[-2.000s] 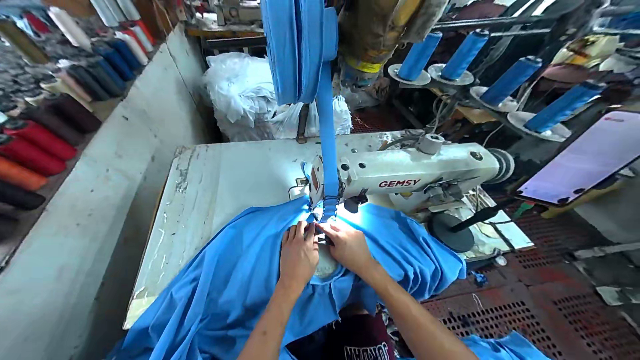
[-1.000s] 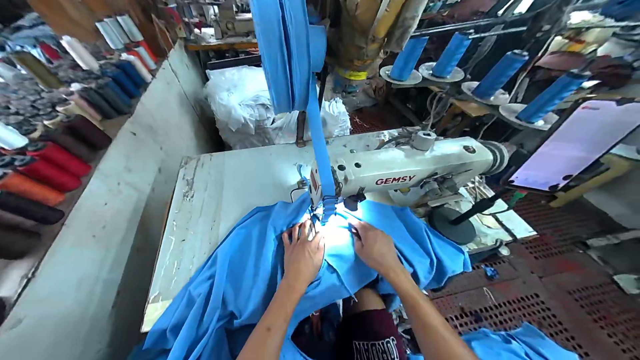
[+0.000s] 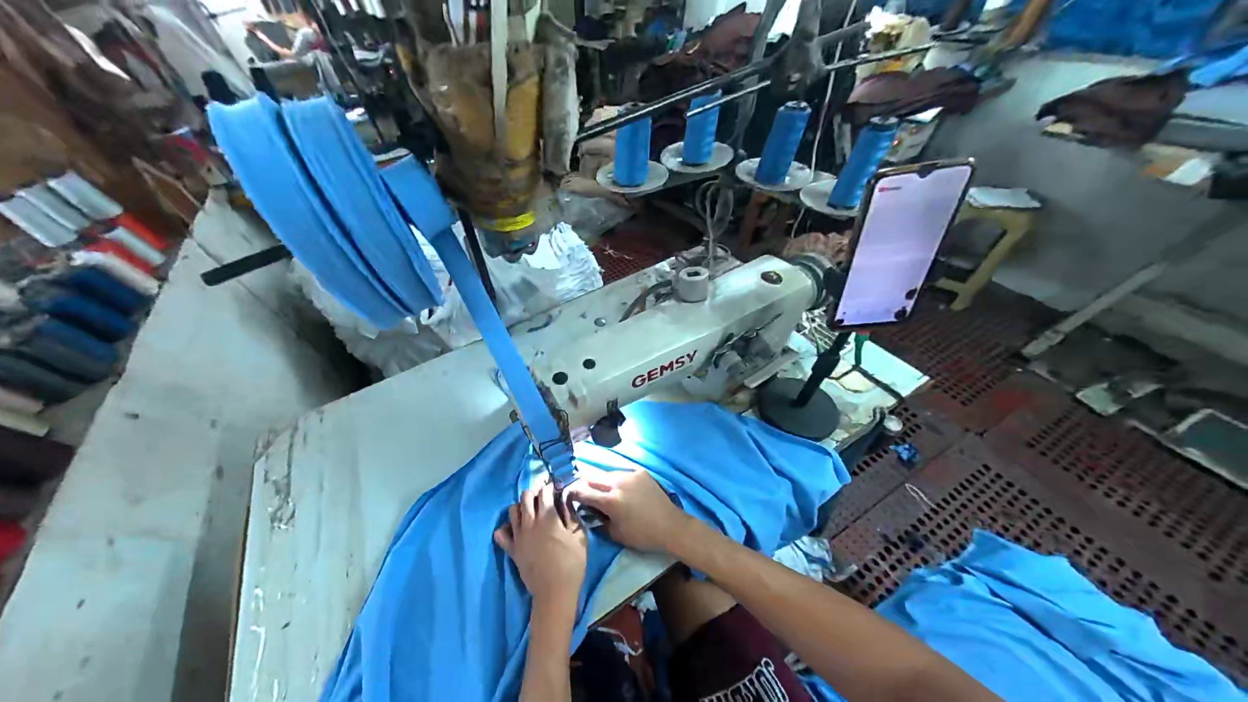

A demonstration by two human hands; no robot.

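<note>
A white Gemsy sewing machine stands on the table with its lamp shining on blue fabric. From rolls of blue fabric binding, a blue strip runs down into the folder at the needle area. My left hand lies on the fabric just in front of the needle, fingers bent. Close to its right, my right hand pinches the fabric edge between thumb and fingers. The fingertips of both hands nearly meet; the needle itself is hidden.
A phone on a stand is right of the machine. Blue thread cones stand behind it. A pale wall-like ledge borders the left, with thread spools beyond. More blue fabric lies at lower right, over the perforated floor.
My right hand has moved in toward my left hand near the needle; one second ago they were farther apart. The view has swung right.
</note>
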